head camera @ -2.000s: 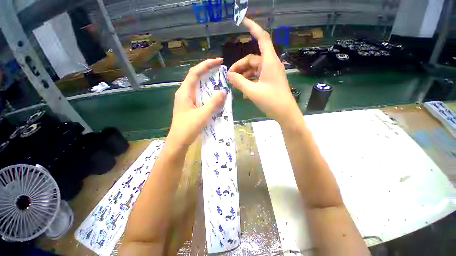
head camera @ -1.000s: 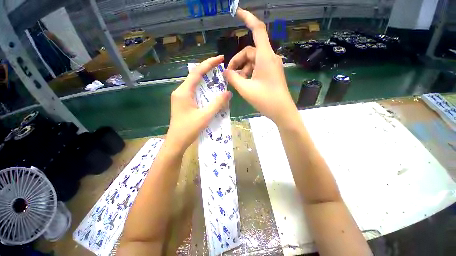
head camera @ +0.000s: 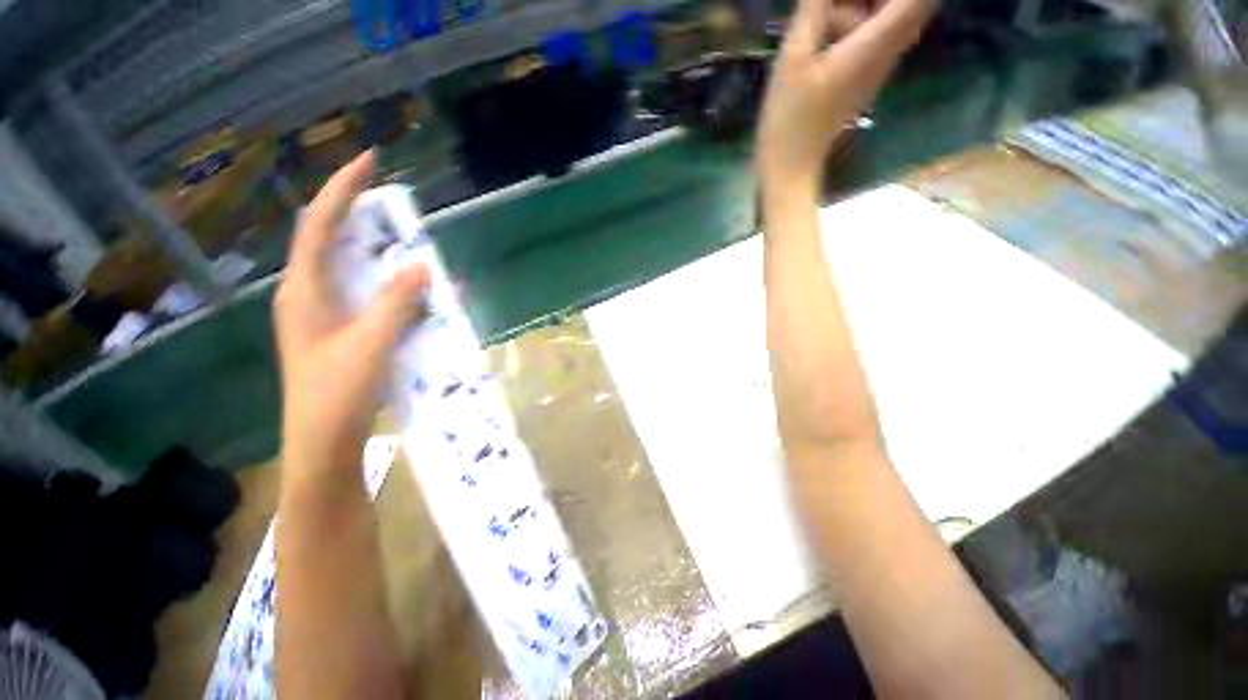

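Note:
My left hand [head camera: 335,321] holds the long white sticker strip [head camera: 479,451] near its upper end, thumb in front. The strip has rows of small blue and black marks and slants down to the right over the bench. My right hand [head camera: 835,82] is raised at the top edge of the picture, over the conveyor, away from the strip. Its fingers are bent, blurred and partly cut off, so whether it holds anything cannot be told.
A green conveyor belt [head camera: 561,239] runs behind the bench. A large white sheet [head camera: 958,342] lies at right. Spare sticker sheets lie at far right [head camera: 1136,178] and lower left [head camera: 251,636]. Dark housings [head camera: 171,533] are heaped at left, above a fan [head camera: 41,670].
The view has turned to the right and tilted. My right hand has left the strip and moved up and right. My left hand still holds the strip, now more slanted.

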